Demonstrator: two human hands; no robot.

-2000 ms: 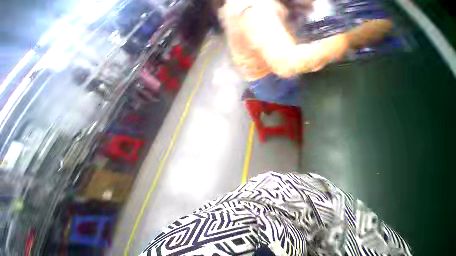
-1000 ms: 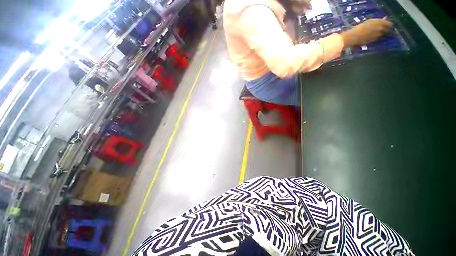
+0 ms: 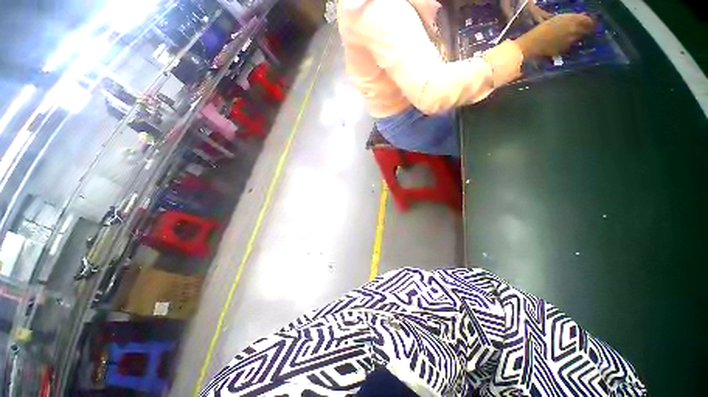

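Neither of my hands is in view; only my black-and-white patterned clothing shows at the bottom. Nearest in front of me is the dark green workbench (image 3: 574, 186) on the right. At its far end lies a clear tray (image 3: 617, 56) with blue phones in it. Another person's hands are over the tray, and one holds a thin white sheet (image 3: 515, 22), seen nearly edge-on.
A person in a peach top (image 3: 404, 58) sits on a red stool (image 3: 419, 180) at the bench's left edge. A grey floor with yellow lines lies left of it. Further left are more red stools (image 3: 182, 231), a cardboard box (image 3: 164, 291) and a blue stool (image 3: 138, 364).
The view has steadied and shifted slightly. The other person's arm has drawn back a little, and their second hand with the white sheet now shows over the tray.
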